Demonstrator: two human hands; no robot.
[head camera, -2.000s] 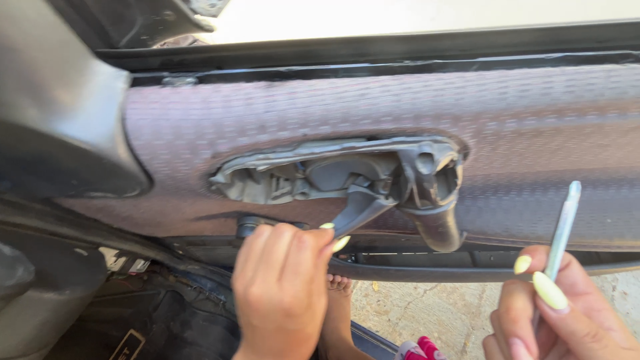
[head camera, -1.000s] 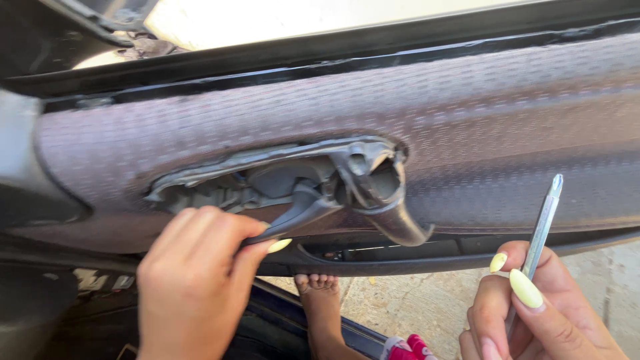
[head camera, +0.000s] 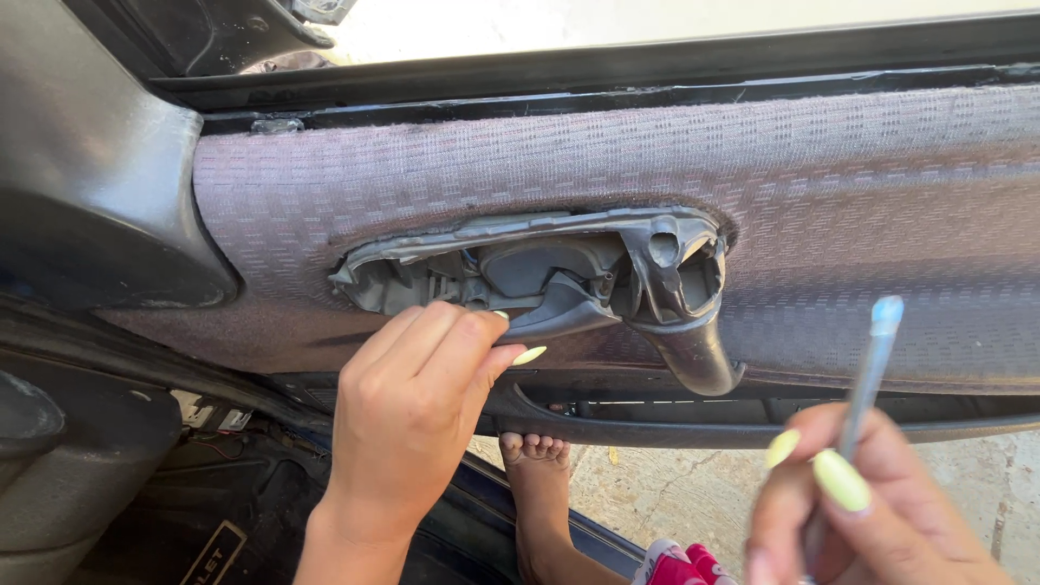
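Observation:
A dark plastic interior door handle lever juts from the recess of a car door, and my left hand pinches its left end between thumb and fingers. Around the lever is a worn grey plastic handle housing, with a curved pull grip hanging from its right end. My right hand holds a metal screwdriver shaft upright, its tip raised in front of the door and blurred. The lower part of the tool is hidden by the fingers.
Patterned fabric covers the door panel. Below it runs a door pocket. The dashboard's side is at left, above a dark floor mat. A bare foot and pink-and-white cloth show near the concrete ground.
The lever, held in my left hand, stands closer to the housing than one second ago. My right hand still holds the screwdriver. The view has shifted left since then.

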